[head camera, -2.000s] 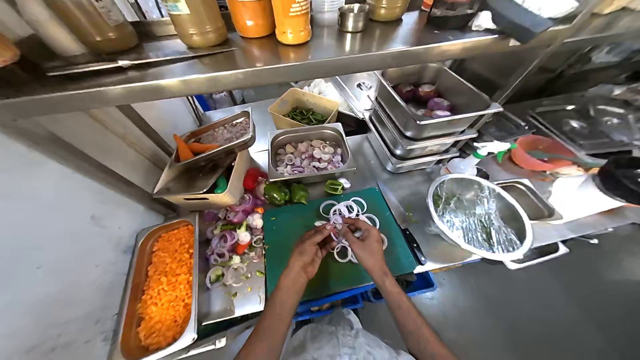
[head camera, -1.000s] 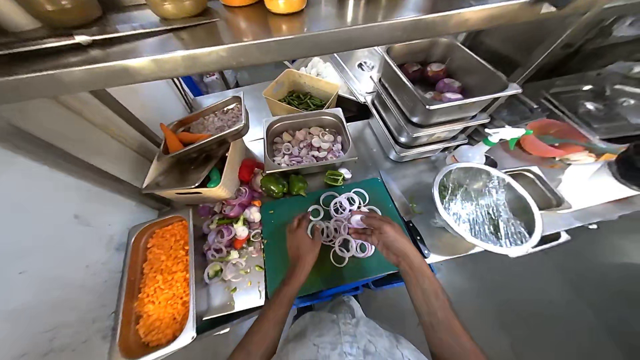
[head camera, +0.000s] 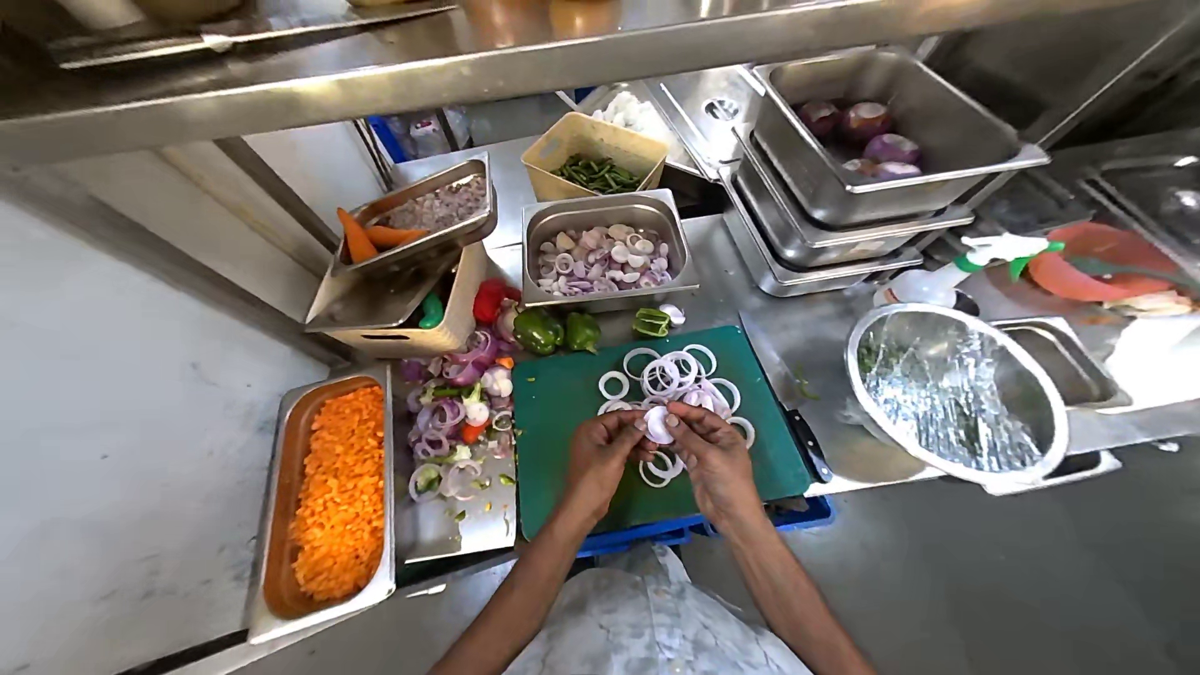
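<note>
Both hands meet over a green cutting board (head camera: 553,459). Between their fingertips is an onion slice (head camera: 658,426), pinched by my left hand (head camera: 605,459) on one side and my right hand (head camera: 711,457) on the other. Separated onion rings (head camera: 670,375) lie on the board beyond and around the fingers; some are partly hidden under the hands. A knife with a black handle (head camera: 808,444) rests along the board's right edge. Green bell peppers (head camera: 553,331) and a cut pepper piece (head camera: 652,322) sit at the board's far edge.
A steel pan of sliced onions (head camera: 605,261) stands behind the board. Onion and pepper scraps (head camera: 459,412) and a pan of diced carrot (head camera: 339,497) are at left. Stacked steel pans (head camera: 844,206) and a film-covered bowl (head camera: 956,389) stand at right. A steel shelf (head camera: 600,70) crosses overhead.
My hands were apart over the rings one second ago; now they have come together with an onion slice between them.
</note>
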